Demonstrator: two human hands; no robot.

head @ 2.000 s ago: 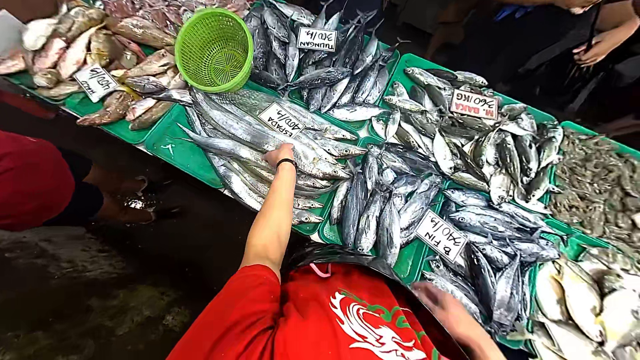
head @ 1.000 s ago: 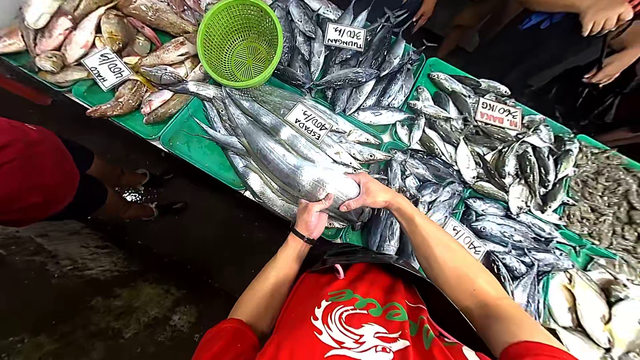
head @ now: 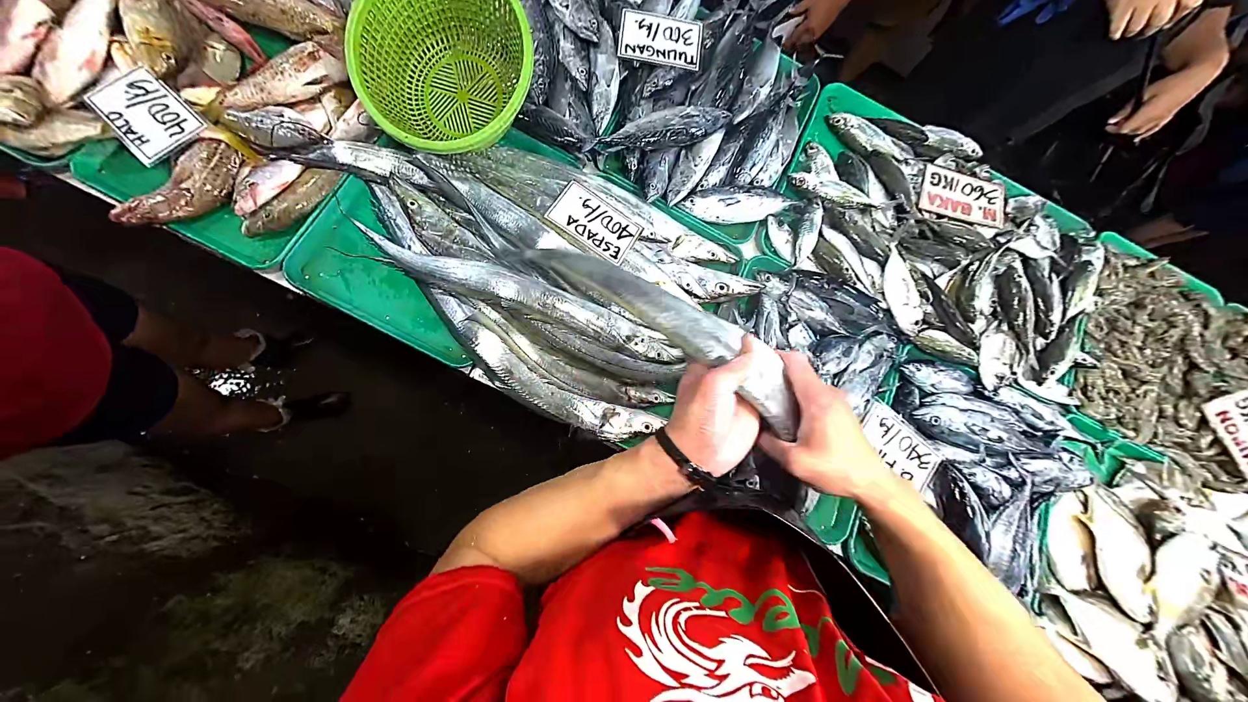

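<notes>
A long silvery fish [head: 673,317], slightly blurred, lies in both my hands at its thick end. My left hand [head: 717,414], with a dark band at the wrist, is closed around it. My right hand [head: 824,429] grips the same fish at its end, close beside the left. The fish's thin part reaches back over other long silvery fish [head: 526,292], which lie side by side on a green plastic tray [head: 366,283]. A white price card [head: 593,222] rests on that pile. Part of the held end is hidden by my fingers.
A green plastic basket [head: 439,73] stands behind the long fish. Reddish fish [head: 283,78] are at the left, small dark fish [head: 673,127] behind, more fish [head: 975,283] and shrimp [head: 1160,341] at the right. Other people's hands [head: 1160,68] show at upper right, a person's legs [head: 210,366] at left.
Two seconds ago my left hand was on the pile and my right hand was over the fish at the right. Both hands now hold one long fish, raised more toward me than one second ago.
</notes>
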